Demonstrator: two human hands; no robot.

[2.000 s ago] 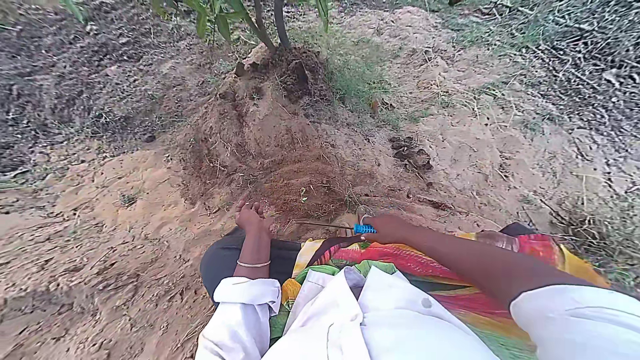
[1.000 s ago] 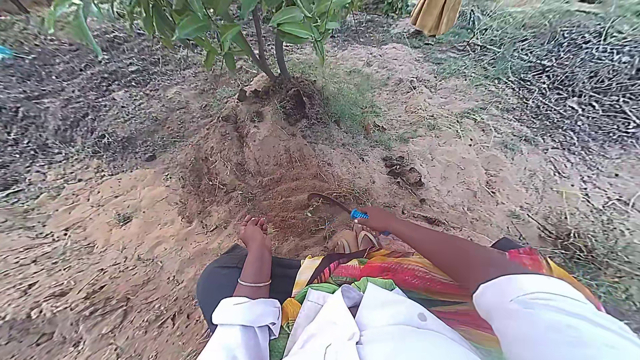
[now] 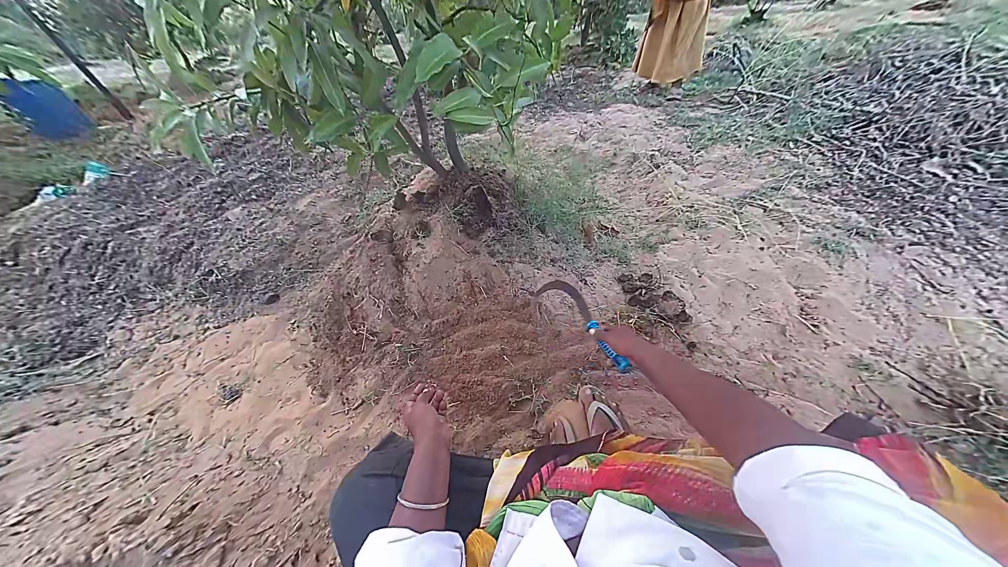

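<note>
My right hand (image 3: 618, 341) grips the blue-wrapped handle of a sickle (image 3: 573, 293), whose curved blade reaches up and left over the loosened soil (image 3: 496, 346). My left hand (image 3: 425, 408), with a bangle on its wrist, rests near my knee with the fingers curled; whether it holds anything is not plain. Beyond the soil, a young leafy tree (image 3: 449, 157) rises from a small earth mound. My feet in sandals (image 3: 602, 413) show below the sickle.
Dry twigs (image 3: 921, 134) are heaped at the upper right. A person in a mustard-coloured garment (image 3: 673, 39) stands at the back. A blue container (image 3: 47, 109) is at the upper left. Green weeds (image 3: 563, 197) grow beside the mound, and dark clods (image 3: 654, 298) lie right of the blade.
My right hand has moved the sickle forward and to the right, away from my lap. The view has tilted up, showing more of the tree and the person behind.
</note>
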